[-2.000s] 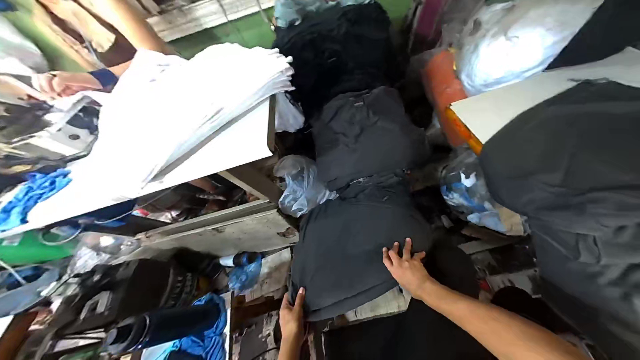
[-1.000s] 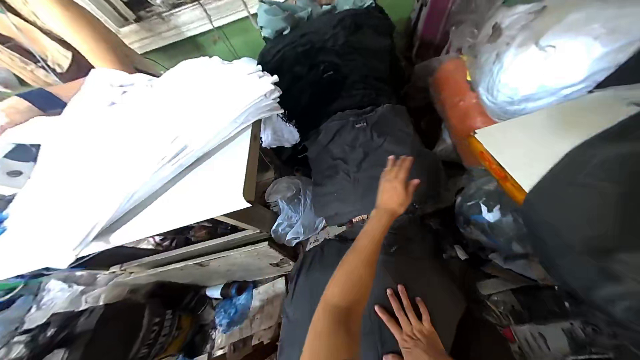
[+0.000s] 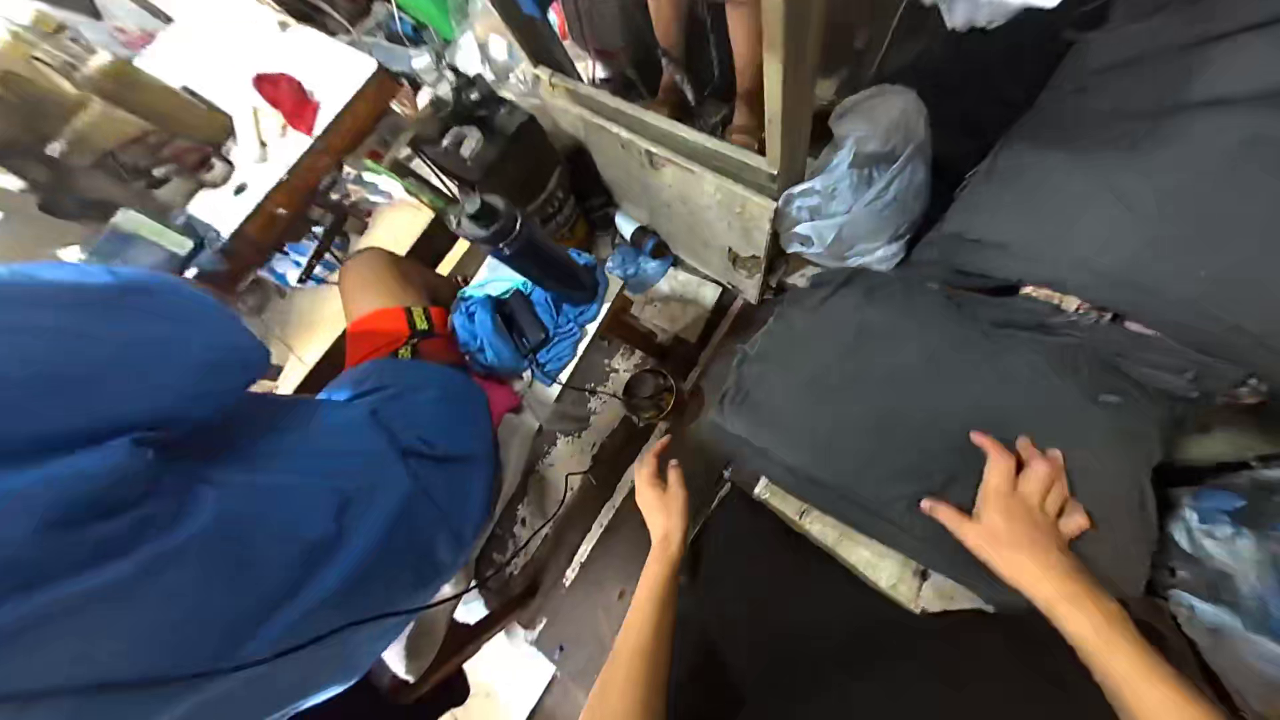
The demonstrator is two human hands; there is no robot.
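Note:
Dark grey cloth point(image 3: 900, 390) is spread at the centre right, with another dark grey cloth piece point(image 3: 1150, 180) beyond it. Above the lower right part of the near cloth is my right hand point(image 3: 1020, 505), fingers spread and partly bent, holding nothing; whether it touches the cloth I cannot tell. My left hand point(image 3: 662, 495) is left of the cloth's near corner, over dark boards, its fingers apart and holding nothing. Black fabric point(image 3: 800, 620) lies nearest me, between my forearms. A clear plastic bag point(image 3: 862, 180) rests against the cloth's far left edge.
A person in a blue shirt point(image 3: 240, 500) is close on the left. Beyond are a dark bottle point(image 3: 530, 250) on blue cloth point(image 3: 490, 330), a wooden frame point(image 3: 660, 180) and a white-topped table point(image 3: 300, 100). A black cable point(image 3: 470, 590) crosses the lower left. Another person's legs point(image 3: 745, 70) show behind the frame.
The view has swung left, bringing in the person in blue. My hand that reached out over the far cloth has drawn back; both hands are now apart near the closer cloth.

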